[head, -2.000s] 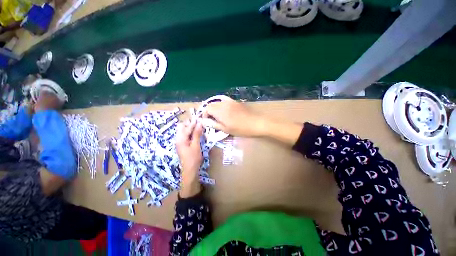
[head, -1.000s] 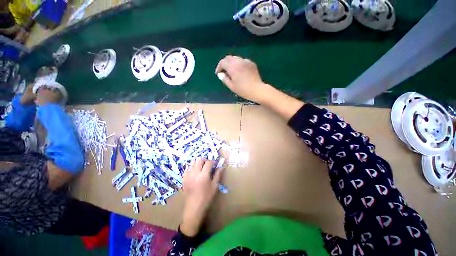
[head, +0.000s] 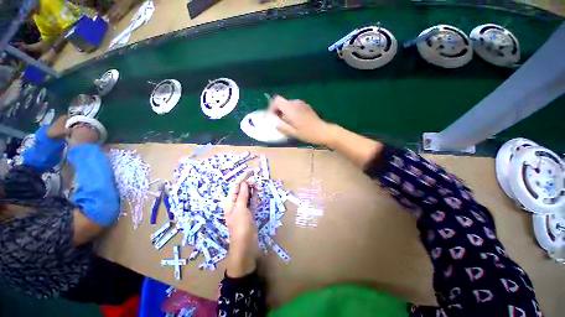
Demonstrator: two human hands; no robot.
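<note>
My right hand [head: 301, 121] is over the near edge of the green belt and grips a white round base [head: 261, 126] by its right side. The base is tilted and blurred. My left hand [head: 240, 207] is over the heap of printed strips [head: 204, 192], with fingers bunched; a small piece seems to be at the fingertips, but it is too blurred to tell whether it is held. A pale sticker sheet [head: 310, 210] lies flat on the brown covering to the right of the heap.
More round bases lie on the green belt [head: 291, 56], several with strips projecting. Stacked bases [head: 540, 179] stand at right. A slanted grey post [head: 495, 105] crosses the belt. A neighbouring worker's blue sleeve [head: 93, 182] is at left, beside thin white sticks [head: 131, 176].
My right hand was empty of a base over the belt and now has one, near the belt's front edge. My left hand has risen from the heap's lower right. The view has shifted.
</note>
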